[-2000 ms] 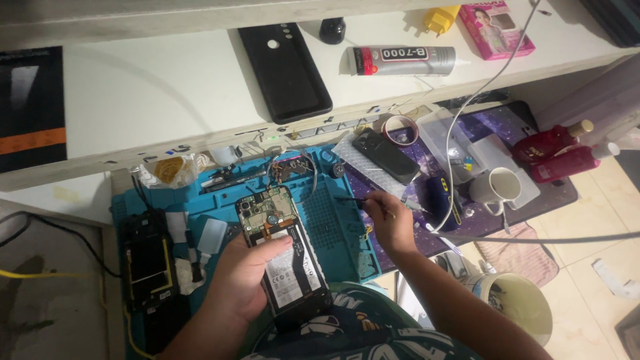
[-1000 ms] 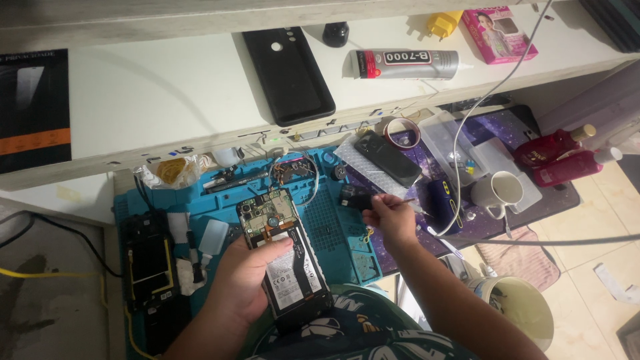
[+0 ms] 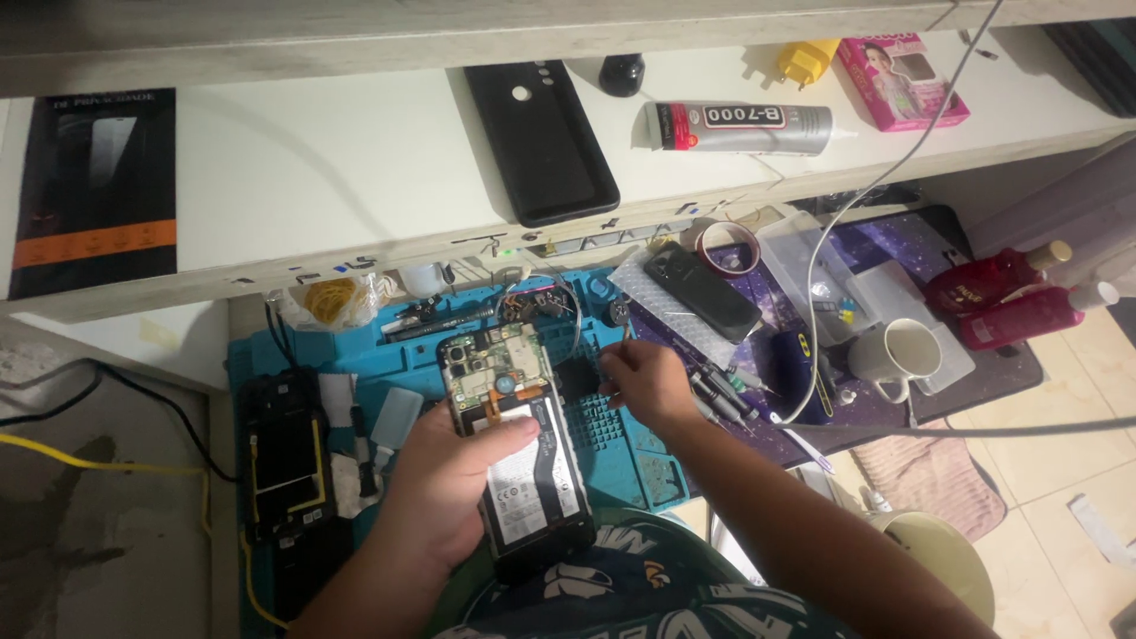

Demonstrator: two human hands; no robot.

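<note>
My left hand (image 3: 461, 470) holds an opened smartphone (image 3: 524, 461), thumb across its battery. The phone's circuit board and a small round part show at its upper end. Just right of the phone, my right hand (image 3: 648, 382) pinches a thin tool (image 3: 627, 332), whose tip I cannot make out. A small dark flat piece (image 3: 577, 376) lies by its fingertips, over the blue silicone repair mat (image 3: 621, 470); whether the fingers grip it is unclear. Another disassembled phone (image 3: 286, 453) rests at the mat's left side.
On the white shelf (image 3: 355, 169) above lie a black phone case (image 3: 546, 146) and a glue tube (image 3: 745, 128). Rightward are a black phone (image 3: 701, 293), several screwdrivers (image 3: 723, 395), a white mug (image 3: 896, 351) and red bottles (image 3: 994, 280). A grey cable (image 3: 887, 169) crosses there.
The right hand has moved left, closer to the held phone. One second ago the dark piece was farther right, at the right hand's fingertips. The left hand still holds the phone.
</note>
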